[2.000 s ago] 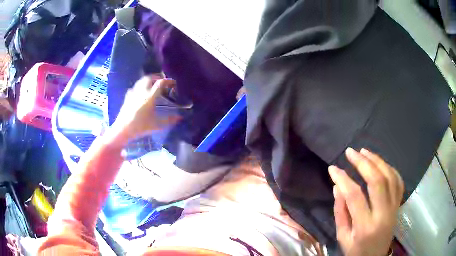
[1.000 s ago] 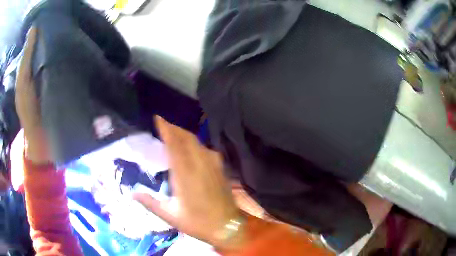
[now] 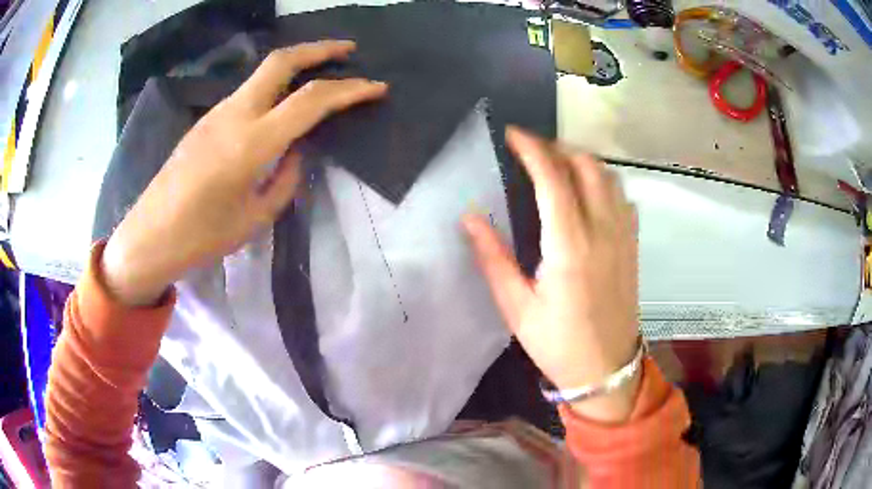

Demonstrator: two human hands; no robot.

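Observation:
A garment panel (image 3: 382,267) lies over the table's near edge, its pale face up, with thin dark stitched lines and a dark strip running down it. A black cloth panel (image 3: 440,57) lies flat at the top, and a dark pointed edge of cloth overlaps the pale face. My left hand (image 3: 225,172) is over the upper left of the cloth, fingers spread, with no clear grip. My right hand (image 3: 574,258) is over the right side of the pale panel, thumb and fingers apart, a bracelet on the wrist. Contact with the cloth is hard to tell.
Red-ringed scissors (image 3: 737,92) and a narrow dark red tool (image 3: 781,143) with a grey cloth tail lie at the upper right. The machine bed (image 3: 660,124) has a tan patch. A printed ruler (image 3: 746,316) runs along the near table edge. Pale crumpled cloth (image 3: 841,411) is at the lower right.
The view has turned from the blue basket to the table. The cloth in my left hand now lies on the table, pale face up, over the black panel. Both hands are now over it.

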